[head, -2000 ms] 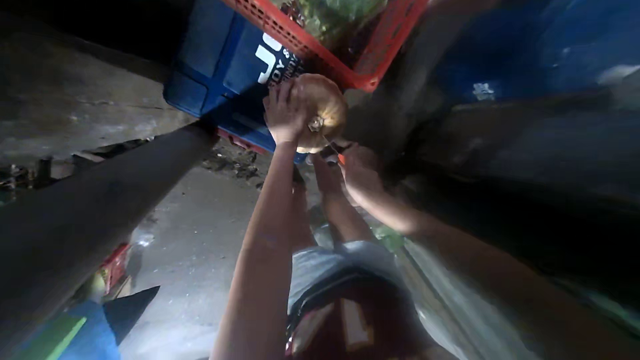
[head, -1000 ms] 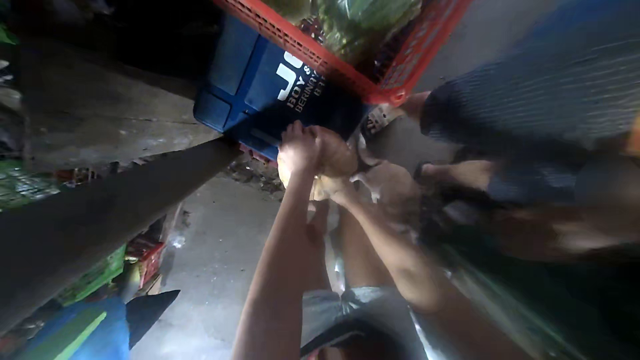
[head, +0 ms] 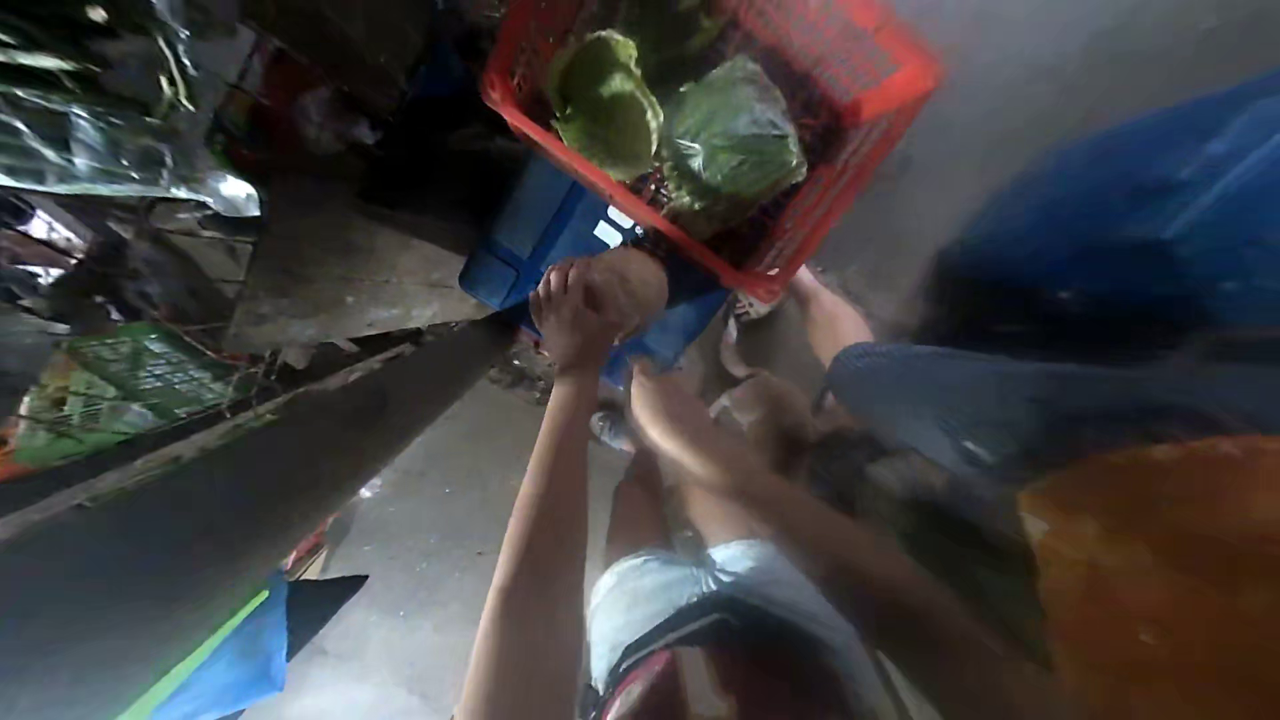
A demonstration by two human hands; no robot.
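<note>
A round tan pumpkin (head: 632, 285) rests over a blue plastic crate (head: 520, 235) with white lettering. My left hand (head: 575, 312) grips its left side, fingers spread over the top. Just below the pumpkin is my right hand (head: 642, 378), blurred and dim; its fingers and anything in them cannot be made out. Beyond the hands, a red plastic basket (head: 640, 212) holds leafy greens (head: 735, 140), some seemingly in clear plastic.
A person in dark clothing (head: 960, 400) is close on the right, a bare leg near the basket. A dark beam (head: 300, 450) slants in from the left. Farther left lies a green plastic basket (head: 150, 370). An orange thing (head: 1160, 570) fills the lower right.
Two seconds ago my right hand held a tool with an orange-red part at the pumpkin's underside; one second ago both hands were against the pumpkin. The other person's leg has come into view.
</note>
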